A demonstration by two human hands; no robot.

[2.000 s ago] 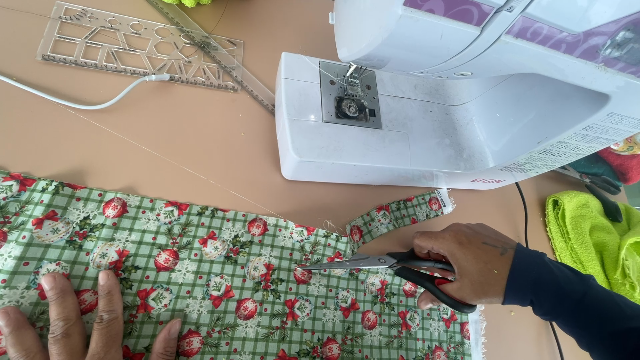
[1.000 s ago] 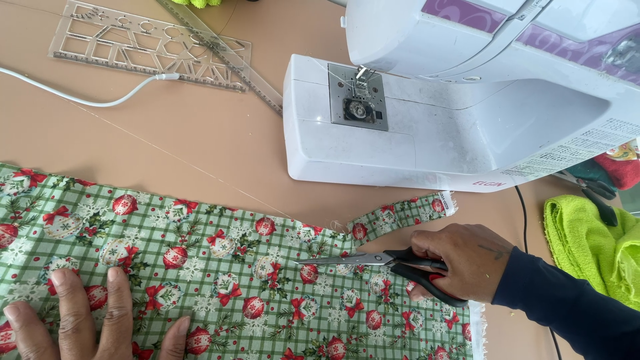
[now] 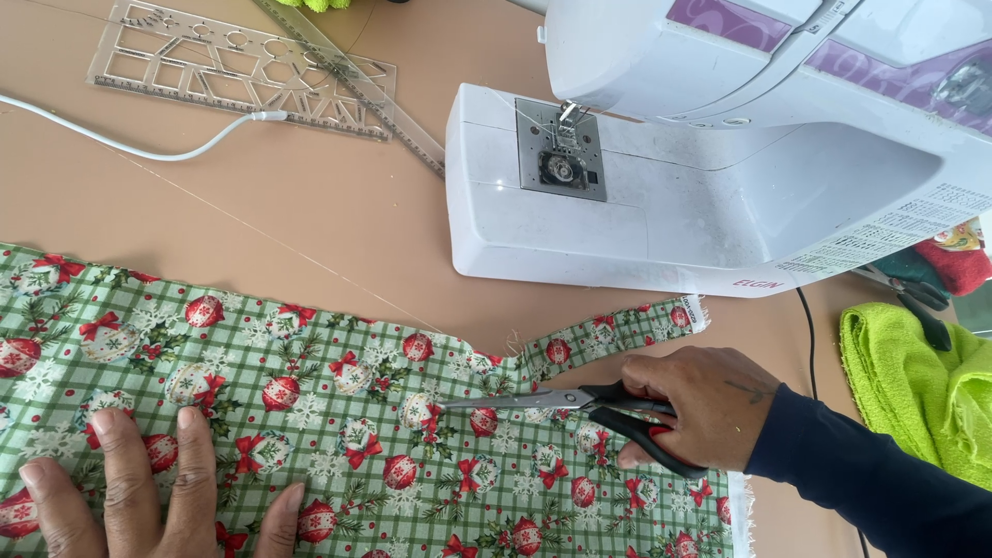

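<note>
Green checked Christmas-print cotton fabric (image 3: 341, 457) lies across the lower left of the head view. My left hand (image 3: 155, 496) rests flat on it with the fingers apart. My right hand (image 3: 690, 411) holds black-handled scissors (image 3: 558, 399) by the handles, the blades closed or nearly so and pointing left over the cloth. Just above the blades, a narrow strip (image 3: 612, 333) of the same fabric angles off to the upper right, still joined to the large piece near the pivot. A loose thread (image 3: 287, 244) runs from the upper left to the fabric's edge.
A white and purple Elgin sewing machine (image 3: 527, 232) stands beyond the cloth. A clear template ruler (image 3: 225, 101) and another ruler (image 3: 418, 139) overlap at the upper left, near a white cable (image 3: 170, 156). Lime-green towelling (image 3: 891, 380) and a black cord (image 3: 810, 333) are at the right.
</note>
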